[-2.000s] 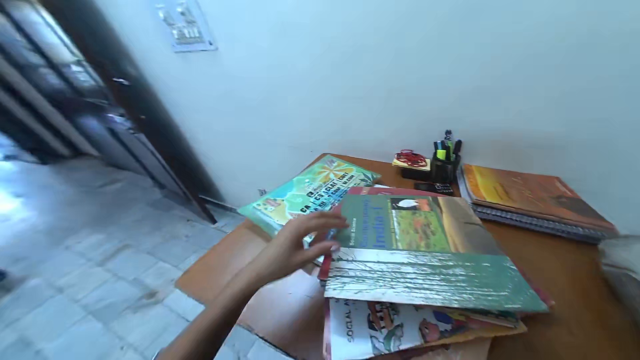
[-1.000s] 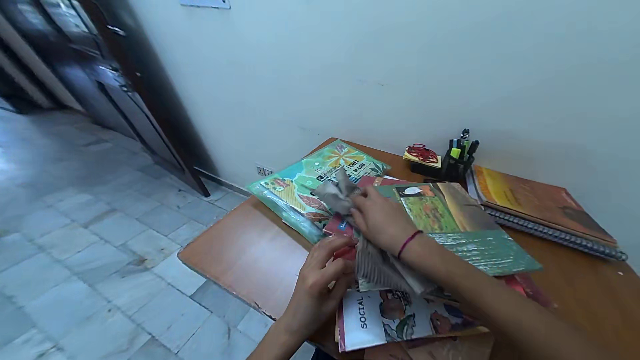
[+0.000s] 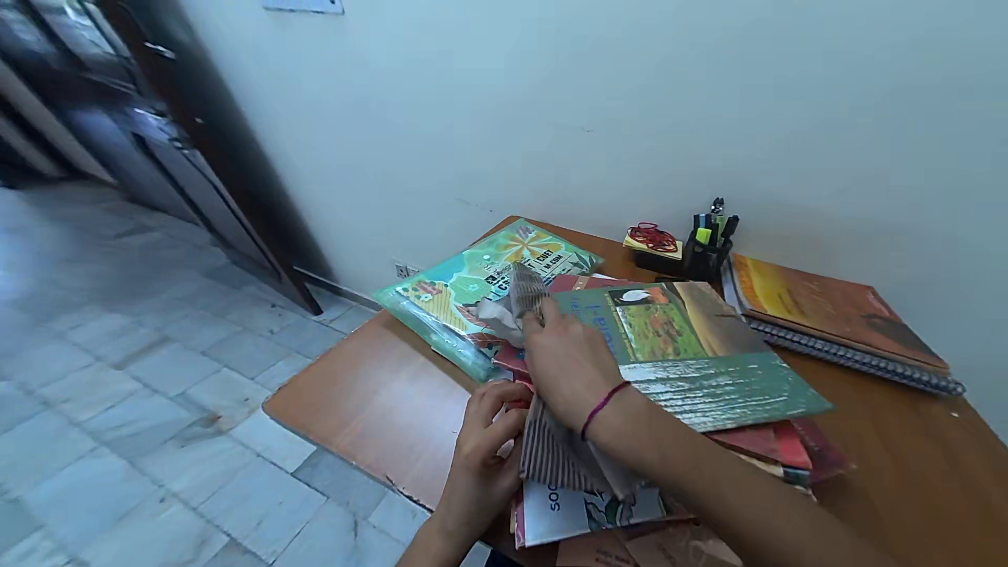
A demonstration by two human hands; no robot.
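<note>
My right hand (image 3: 568, 358), with a dark pink thread at the wrist, is closed on a grey striped cloth (image 3: 555, 453) over the left edge of a messy pile of books. The cloth hangs down past the hand over a white-and-red book (image 3: 587, 512). Just left of it my left hand (image 3: 490, 449) has its fingers curled at the pile's edge; whether they grip a book is hidden. A green book with a glossy cover (image 3: 728, 390) lies on top of the pile. A green patterned plastic folder (image 3: 472, 287) lies behind the cloth.
The wooden table (image 3: 378, 386) has its left edge above a marble floor (image 3: 157, 457). At the wall stand a black pen holder (image 3: 705, 256) and a note block with red rubber bands (image 3: 654, 238). Spiral notebooks (image 3: 843, 311) lie right. A dark door (image 3: 213, 173) is at left.
Two seconds ago one hand reached over the green book and no cloth showed. One second ago both hands were at the pile with the cloth, much as now.
</note>
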